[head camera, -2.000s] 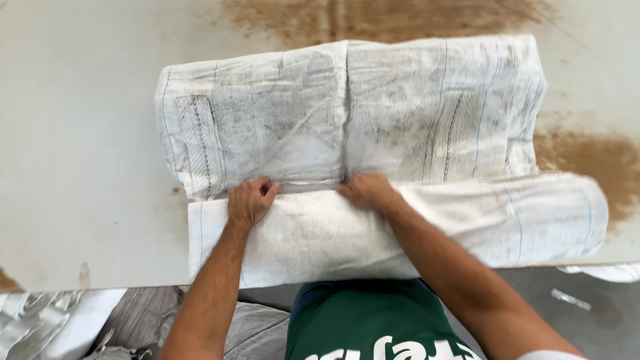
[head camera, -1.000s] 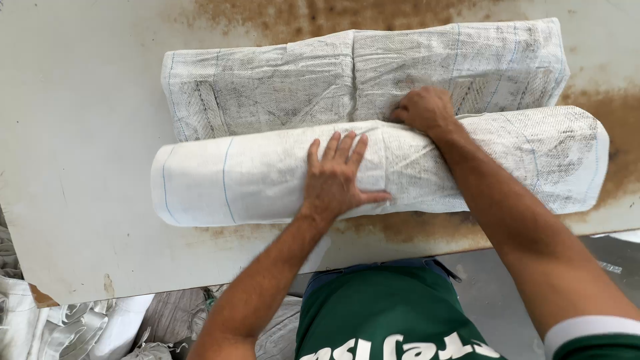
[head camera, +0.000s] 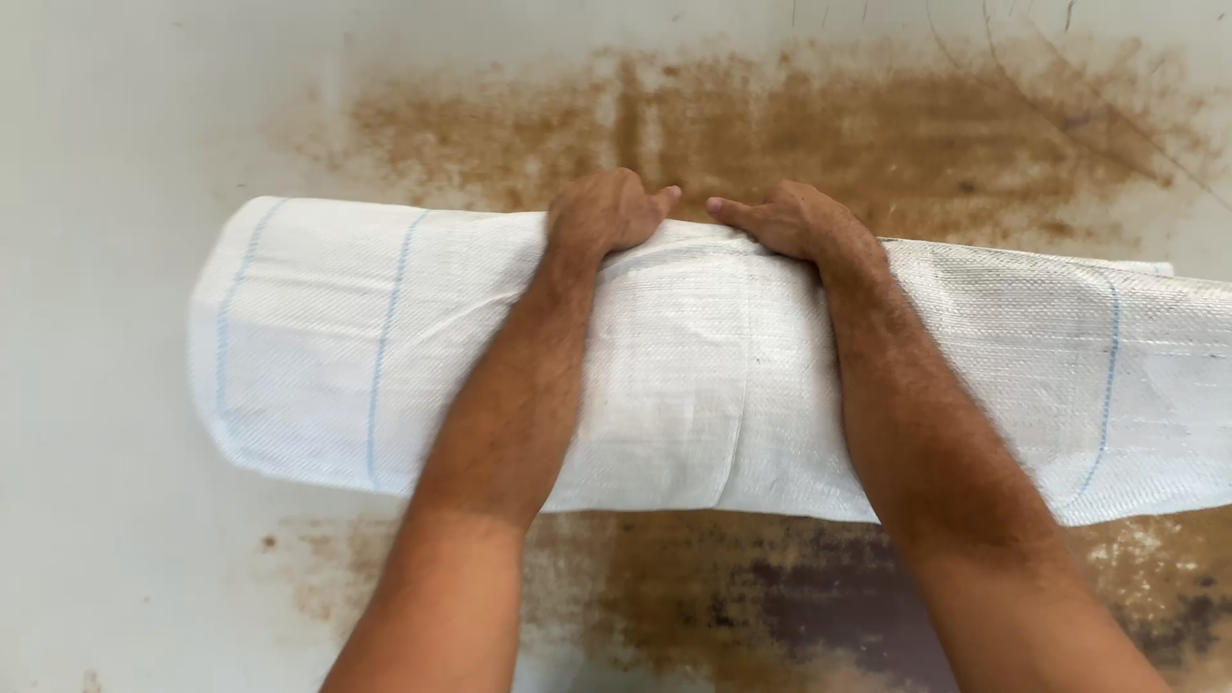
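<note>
A thick roll of white woven plastic fabric (head camera: 664, 385) with thin blue stripes lies crosswise over the table, its right end cut off by the edge of the view. My left hand (head camera: 611, 212) rests over the roll's far edge, left of the middle, fingers curled down behind it and thumb pointing right. Just to the right, my right hand (head camera: 799, 221) lies over the same far edge, its thumb pointing left. The two thumbs are a short gap apart. Most fingertips are hidden behind the roll, so how firmly they grip does not show.
The pale tabletop (head camera: 96, 289) bears large brown worn stains beyond the roll and on its near side, with a dark purplish patch at the lower right. A thin flap of fabric (head camera: 1145, 268) sticks out behind the roll at the right.
The flat fabric that lay beyond the roll is now almost wholly rolled up. Both hands have come to the roll's far edge; my left hand lay flat on top of it one second ago. The view is closer.
</note>
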